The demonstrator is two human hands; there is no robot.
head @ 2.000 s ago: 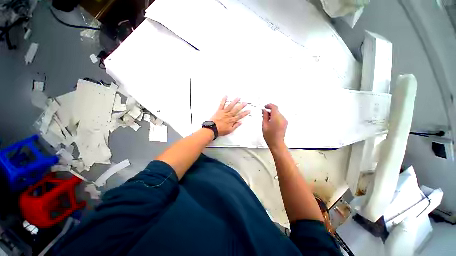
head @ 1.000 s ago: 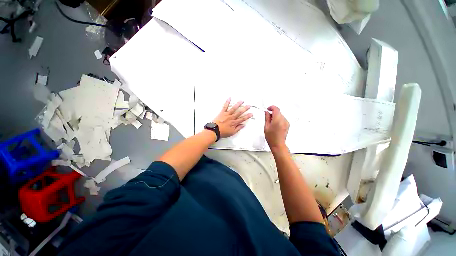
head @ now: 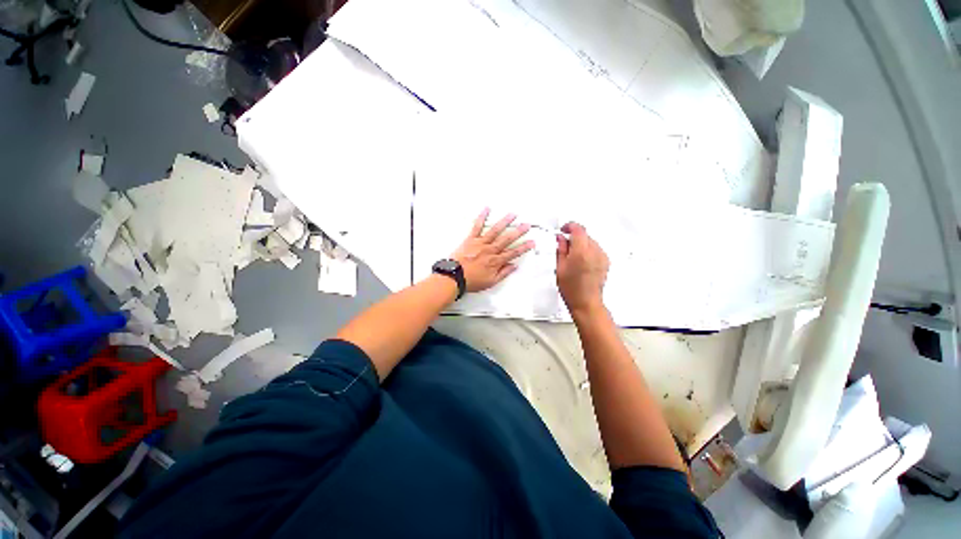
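Note:
A large white paper pattern [head: 643,179] with thin printed lines lies over the table. Narrow dark gaps show in it at upper left and left of my hands, and a dark edge shows under its near side. My left hand [head: 491,256] lies flat on the paper with fingers spread and a black watch on the wrist. My right hand [head: 580,265] is to its right, fingers pinched on a slim white strip [head: 556,231] that touches a short dark line on the paper. The strip is small and overexposed.
The off-white table cover [head: 659,368] has brown stains near my right forearm. White padded arms [head: 832,337] stand at right. Paper offcuts [head: 200,253] are heaped on the floor at left, near a blue stool [head: 61,321] and a red stool [head: 105,405]. A brown box is at top left.
The view has shifted slightly, so the table appears a little lower and further right. My left hand stays flat; my right hand stays pinched at nearly the same spot.

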